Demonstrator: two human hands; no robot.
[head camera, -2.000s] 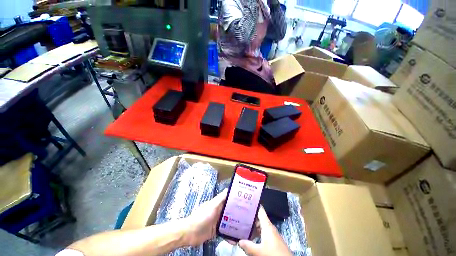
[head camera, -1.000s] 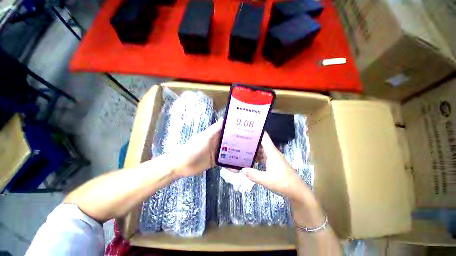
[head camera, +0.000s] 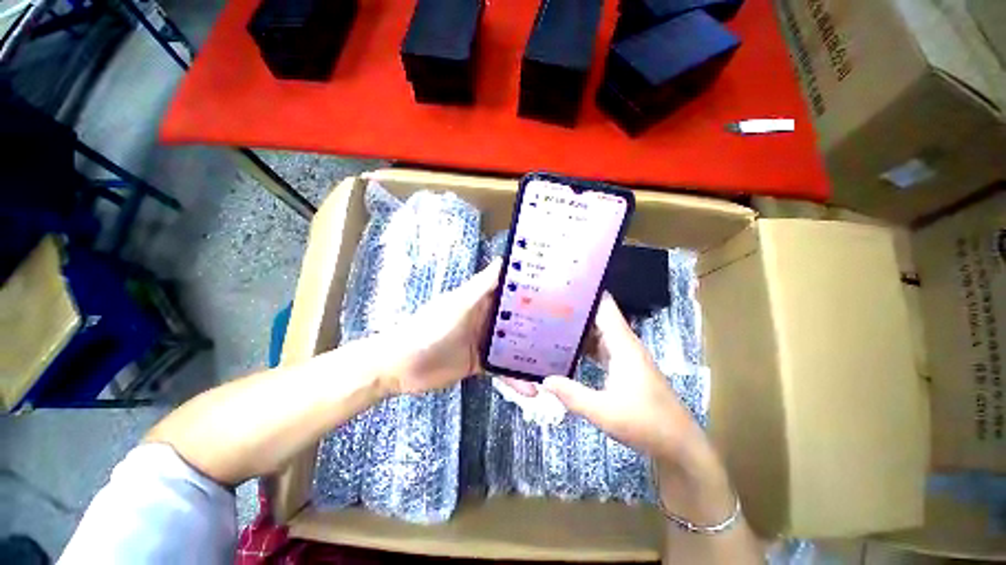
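Note:
A smartphone (head camera: 557, 276) with a dark case and a lit pinkish screen showing a list is held upright over an open carton (head camera: 844, 375). My left hand (head camera: 441, 337) grips its left side. My right hand (head camera: 612, 381) grips its lower right side, the thumb at the bottom edge. Both hands are bare. Bubble-wrapped bundles (head camera: 403, 441) fill the carton at left and right. A black block (head camera: 640, 280) lies on the right bundles, partly behind the phone. A crumpled white lump (head camera: 532, 402) lies just below the phone, partly covered by my hand.
A red table (head camera: 364, 127) stands beyond the carton, with several stacks of black pieces (head camera: 441, 50) and a small white stick (head camera: 763, 127) on it. Closed printed cartons (head camera: 883, 99) stand at the right. A blue stool (head camera: 99, 320) with a tan top is at the left.
The view has tilted down, so the machine, the co-worker and the table's far side have left the picture. The phone screen has changed from a red-topped page to a list. Both hands still hold the phone.

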